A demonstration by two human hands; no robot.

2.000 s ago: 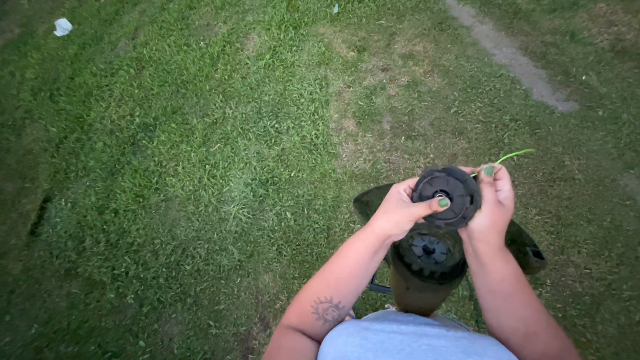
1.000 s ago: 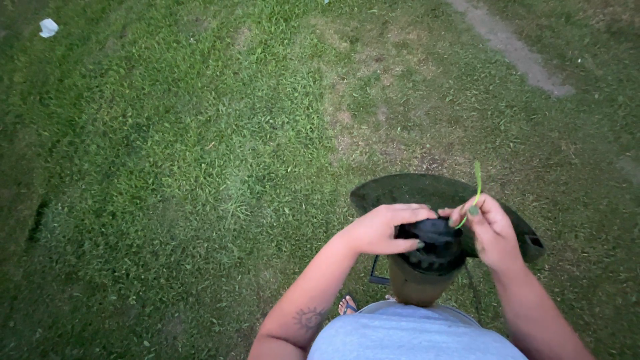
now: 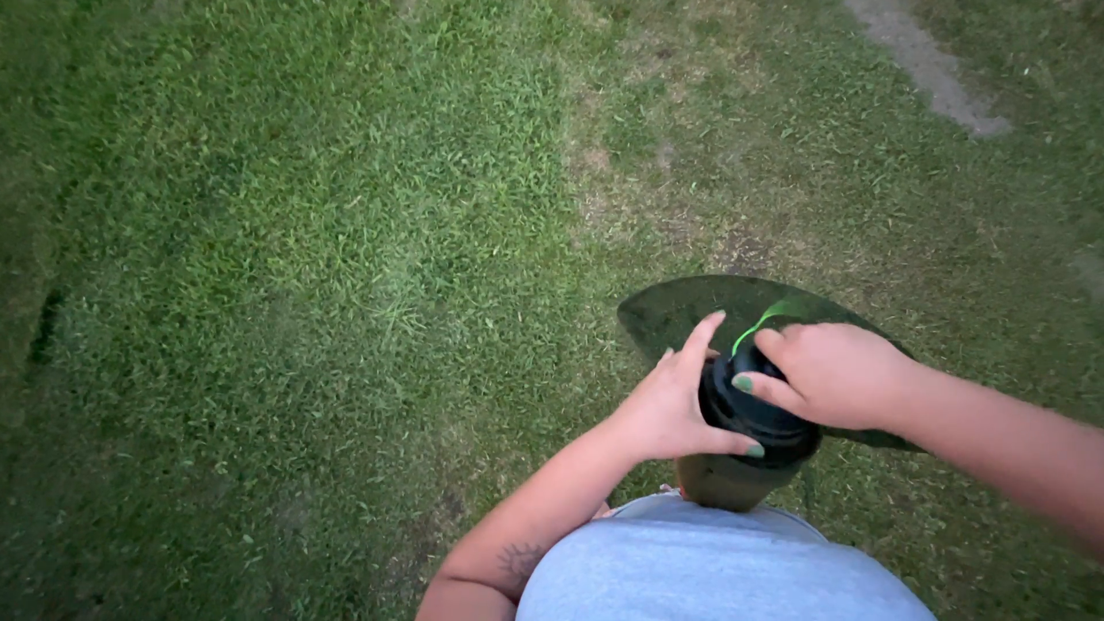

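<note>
A string trimmer's head, a round black spool part (image 3: pixel 749 405), sits on top of the trimmer's dark housing (image 3: pixel 729 485), close to my body. My left hand (image 3: pixel 677 410) spreads around its left side, thumb on the near rim and fingers raised at the far side. From the right, my right hand (image 3: pixel 832 375) grips the top of the black part between thumb and fingers. Green trimmer line (image 3: pixel 752 332) curves up beside the right fingers, its tip blurred. Behind both hands lies the trimmer's dark guard (image 3: pixel 681 306), partly hidden by them.
Grass (image 3: pixel 345 259) surrounds the trimmer, with dry patches beyond the guard. A strip of bare ground (image 3: pixel 927 65) runs at the upper right. My grey shirt (image 3: pixel 707 561) is just below the housing.
The black spool part, held above the housing two seconds ago, now sits on it. My right hand has moved from the line onto the top of the part.
</note>
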